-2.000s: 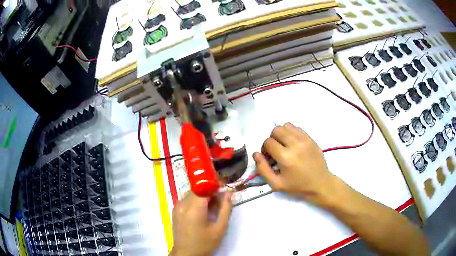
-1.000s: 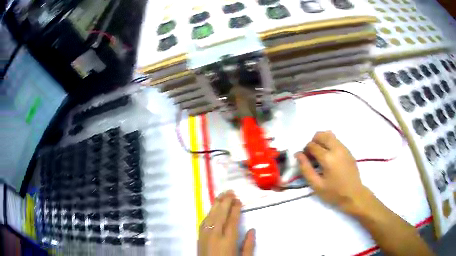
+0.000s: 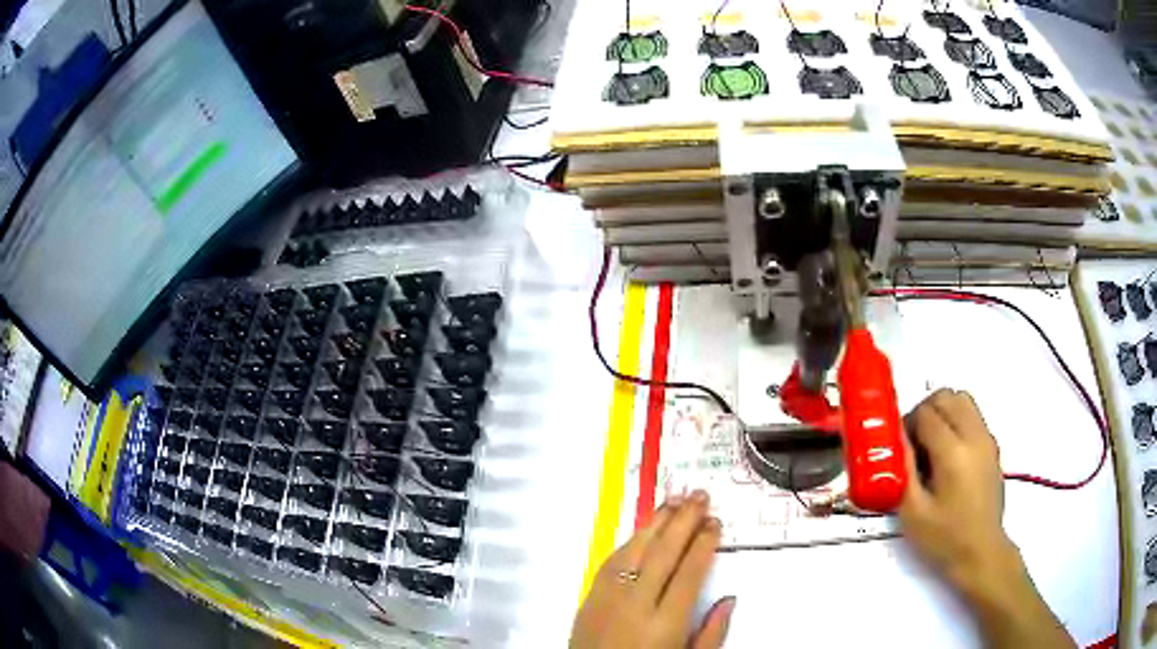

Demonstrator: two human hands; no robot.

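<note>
The toggle clamp's red handle (image 3: 873, 425) points down towards me. Its frame (image 3: 812, 216) stands behind, and the small red tip (image 3: 807, 403) is over the dark round nest (image 3: 799, 459). A thin wire shows at the nest's front, beside a small light-coloured lead end (image 3: 831, 508). My right hand (image 3: 958, 482) is closed around the test leads just right of the handle, which hides part of its fingertips. My left hand (image 3: 660, 571) rests with fingers apart and nothing in it at the front left of the base plate (image 3: 749, 530).
A clear blister tray (image 3: 501, 507) with rows of black units lies left. A monitor (image 3: 140, 190) stands far left, a black box (image 3: 381, 95) behind the tray. Foam trays (image 3: 825, 124) are stacked behind the clamp; another (image 3: 1101, 418) lies right. Red wire (image 3: 1078, 380) loops right, black wire (image 3: 596, 317) left.
The view has swung left, so the scene sits further right. The clamp handle stays down. My left hand has moved from beside the lead ends to the plate's front left, its fingers spread.
</note>
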